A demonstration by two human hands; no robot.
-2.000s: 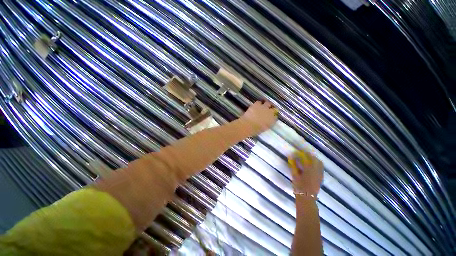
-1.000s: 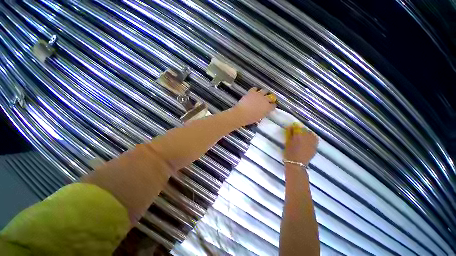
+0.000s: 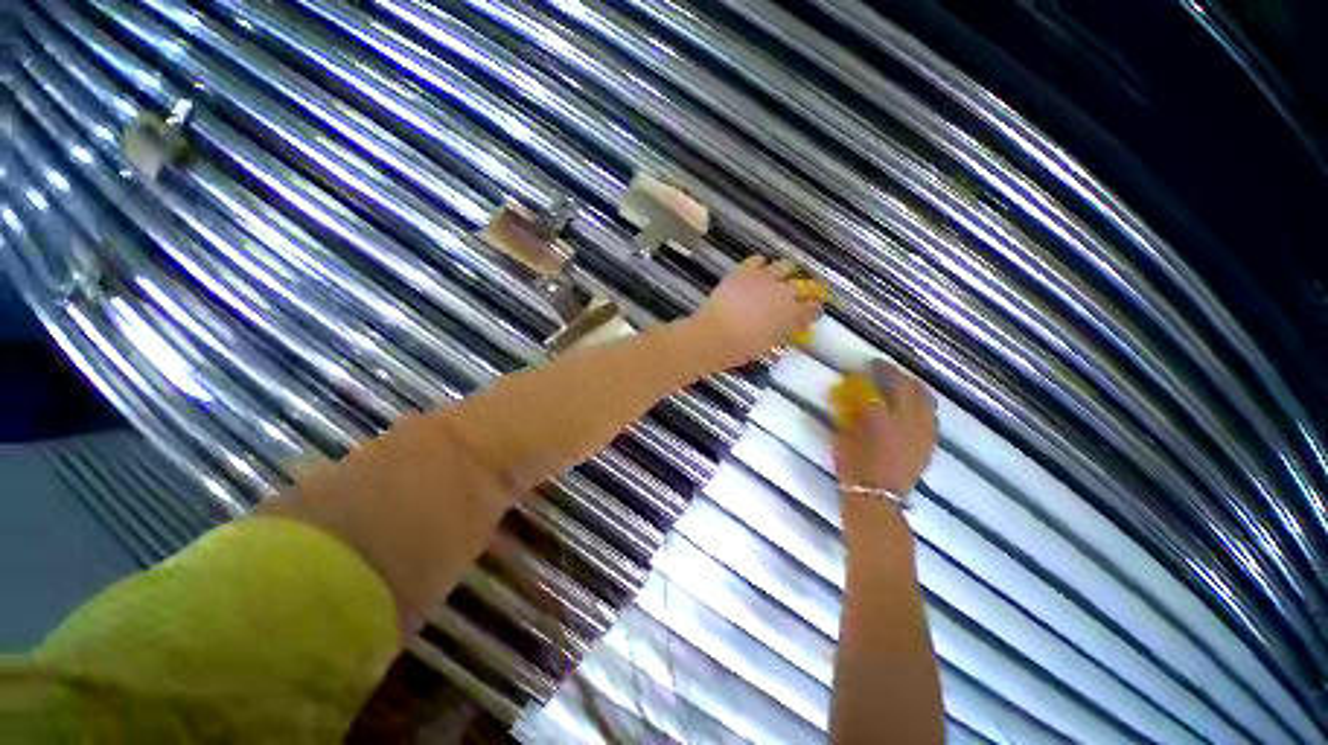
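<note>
White fabric [image 3: 757, 510] lies in parallel ridges over the metal bars [image 3: 364, 175], from the centre to the lower right, with dark lines between the ridges. My left hand [image 3: 763, 310] is at the fabric's upper corner, with yellow-orange finger cots on the fingertips. Its fingers are bent down at the fabric edge; whether they pinch it is unclear. My right hand [image 3: 883, 425] is just right of and below it, over the upper ridges, fingers curled and slightly blurred, with yellow-orange caps. The cloth under its fingertips is hidden.
Clips with tan pads sit on the bars: one [image 3: 666, 211] above my left hand, one [image 3: 527, 239] further left, one [image 3: 590, 325] by my forearm, and one [image 3: 153, 143] at upper left. A grey ridged surface [image 3: 73, 502] is at lower left. The upper right is dark.
My right hand has moved up the fabric, closer to my left hand. My left hand remains at the fabric's upper corner, with its fingers shifted slightly. The view has shifted a little.
</note>
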